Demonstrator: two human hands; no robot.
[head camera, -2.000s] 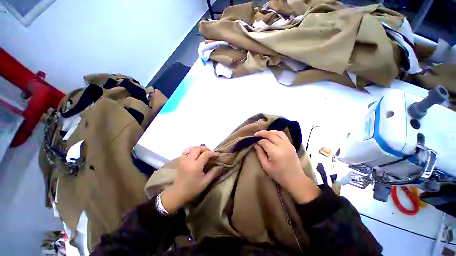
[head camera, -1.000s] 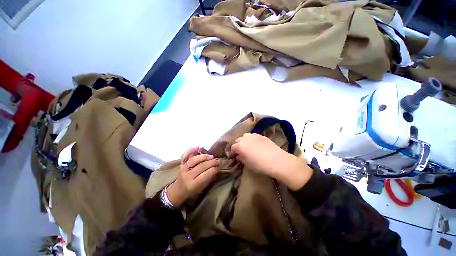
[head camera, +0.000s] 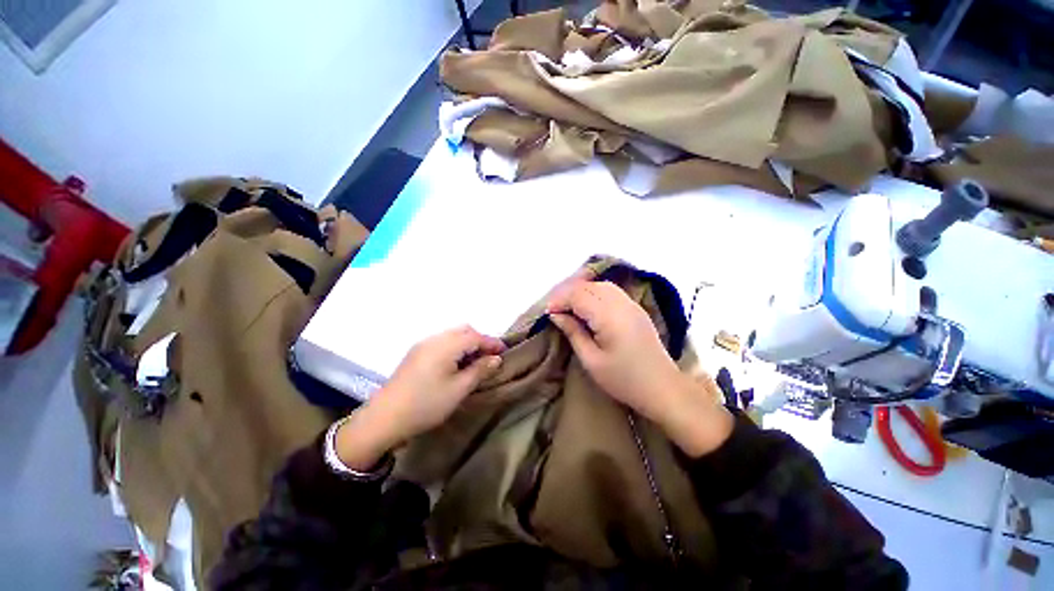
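A tan garment (head camera: 601, 462) lies bunched on my lap and over the front edge of the white table. Dark binding (head camera: 667, 303) curves along its top edge, and a zipper tape with metal teeth (head camera: 650, 473) hangs down its right part. My left hand (head camera: 436, 375) pinches the garment's edge between thumb and fingers. My right hand (head camera: 613, 341) pinches the same edge a little further right, by a dark strip. The fingertips hide part of the edge.
The white sewing machine head (head camera: 861, 289) stands at the right, with red-handled scissors (head camera: 910, 441) below it. A garment pile (head camera: 717, 98) lies at the back of the white table (head camera: 462, 248). More tan pieces (head camera: 231, 369) hang at the left beside a red post (head camera: 75, 237).
My hands have moved apart along the edge, the left one outward to the left and the right one slightly right. The edge between them now looks straighter.
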